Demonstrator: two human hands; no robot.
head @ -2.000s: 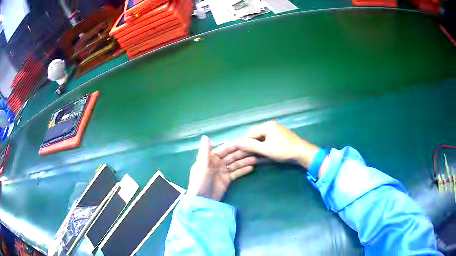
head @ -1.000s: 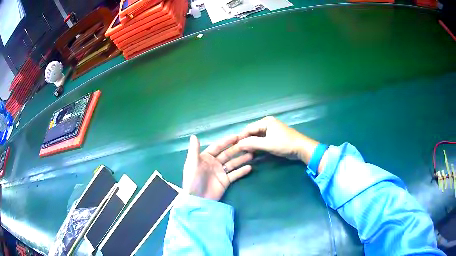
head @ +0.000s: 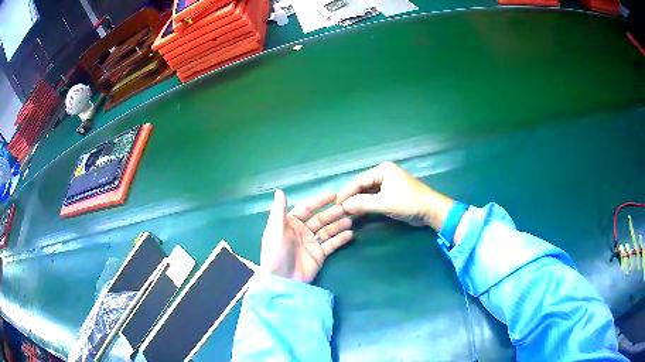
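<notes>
My left hand (head: 300, 240) is palm up with its fingers spread, in the lower middle. My right hand (head: 396, 196) is just to its right, thumb and forefinger pinched together at the left fingertips. Whether a tiny piece is between the fingertips cannot be made out. Adhesive strip sheets (head: 201, 304), black on pale liner, lie fanned at the lower left. Bagged adhesive strips (head: 106, 318) in shiny clear plastic lie left of them. A blue band (head: 452, 223) is round my right wrist.
An open laptop base unit (head: 102, 170) lies on a red-orange tray (head: 134, 170) at the left of the green bench. Stacked red-orange trays (head: 219, 42) and white papers (head: 339, 13) are along the far side. A red lead (head: 617, 219) with pale probes (head: 631, 251) is at the right edge.
The laptop base unit on its tray has shifted slightly right. My left hand has moved slightly left and its fingers have spread a little. My right hand stays pinched near the left fingertips.
</notes>
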